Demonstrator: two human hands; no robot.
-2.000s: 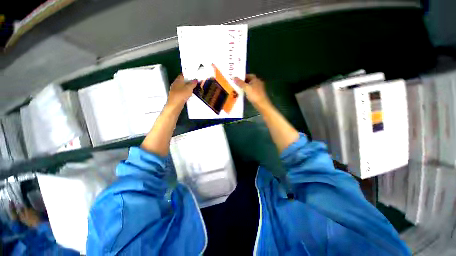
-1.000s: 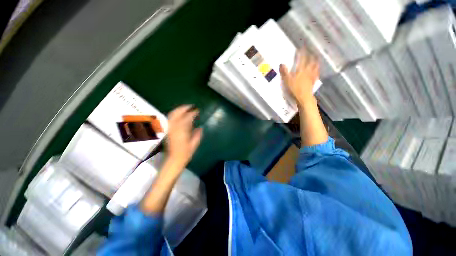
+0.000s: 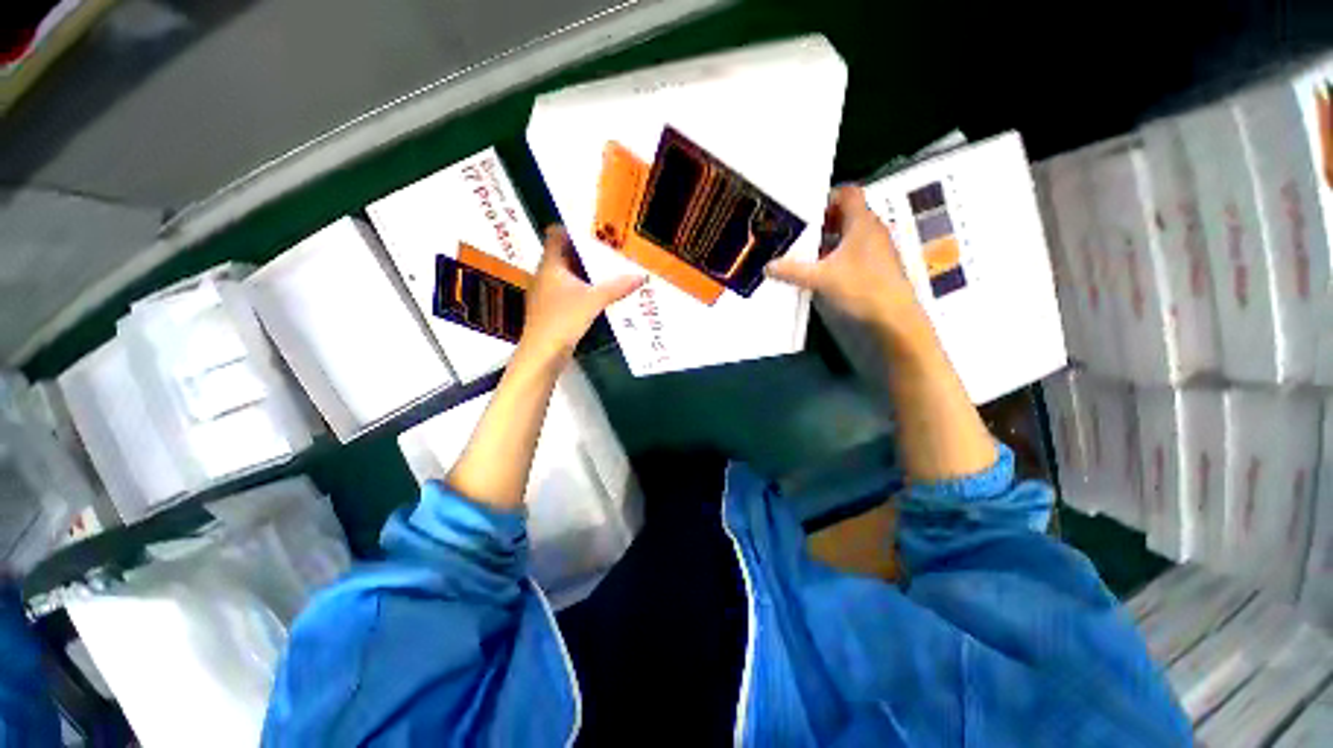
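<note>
A white box (image 3: 702,205) with a black-and-orange device picture is held above the green belt, picture side up. It looks full-depth, like a closed gift box. My left hand (image 3: 566,300) grips its left side and my right hand (image 3: 855,271) its right side, thumbs on the front. A box lid (image 3: 465,263) with a similar picture and red-orange lettering lies to the left, partly behind my left hand. A plain white open box base (image 3: 351,325) lies beside it. A box showing its back panel (image 3: 987,278) with small coloured blocks lies right of my right hand.
Inner trays (image 3: 534,490) are stacked near my lap. White pieces (image 3: 205,380) lie along the belt at left, with white sheets or sleeves (image 3: 205,614) below them. Stacked boxes (image 3: 1228,278) stand in tiers at right. Brown cardboard (image 3: 860,541) shows below the bench.
My hands came together on a box in front of me; my right hand was on the boxes at right, my left by the lid. The view has turned back left.
</note>
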